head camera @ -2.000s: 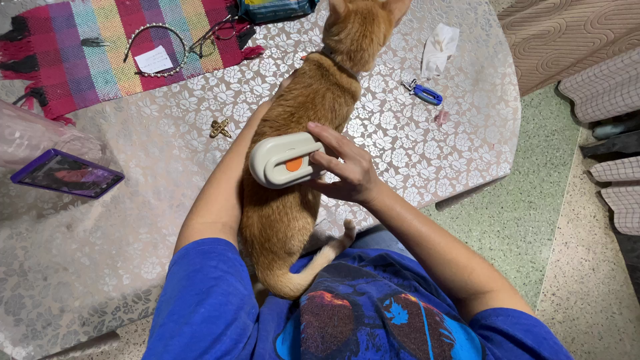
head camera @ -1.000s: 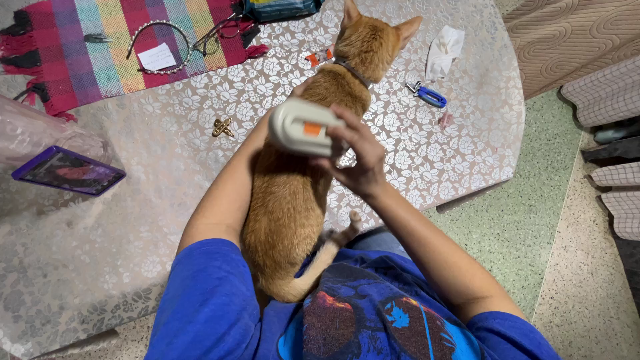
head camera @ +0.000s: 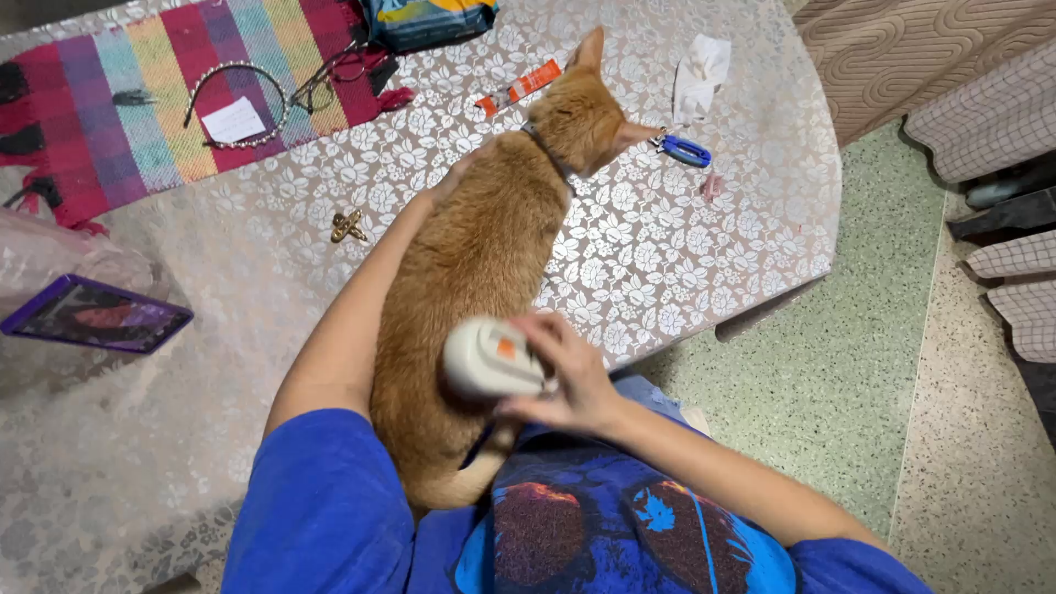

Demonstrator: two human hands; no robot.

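Observation:
An orange cat (head camera: 478, 239) with a grey collar (head camera: 546, 150) lies along the table's edge in front of me, its head turned away. My right hand (head camera: 569, 375) grips a white pet grooming brush (head camera: 492, 359) with an orange button, blurred, over the cat's lower back. Around the cat's left side reaches my left arm; my left hand (head camera: 464, 172) rests by its shoulder, its fingers mostly hidden by the body. The cat's pale tail (head camera: 485, 470) curls against my shirt.
Beyond the cat lie an orange sachet (head camera: 521, 87), a blue nail clipper (head camera: 685, 152), a crumpled white tissue (head camera: 700, 78) and a blue packet (head camera: 429, 23). To the left are a gold hair clip (head camera: 348, 227), a beaded headband (head camera: 285, 103) on a striped cloth (head camera: 148, 99), and a purple-framed phone (head camera: 97, 313).
My right hand has brought the brush down from the cat's upper back to its lower back. The cat's head has turned, and the orange sachet beside it shows more fully.

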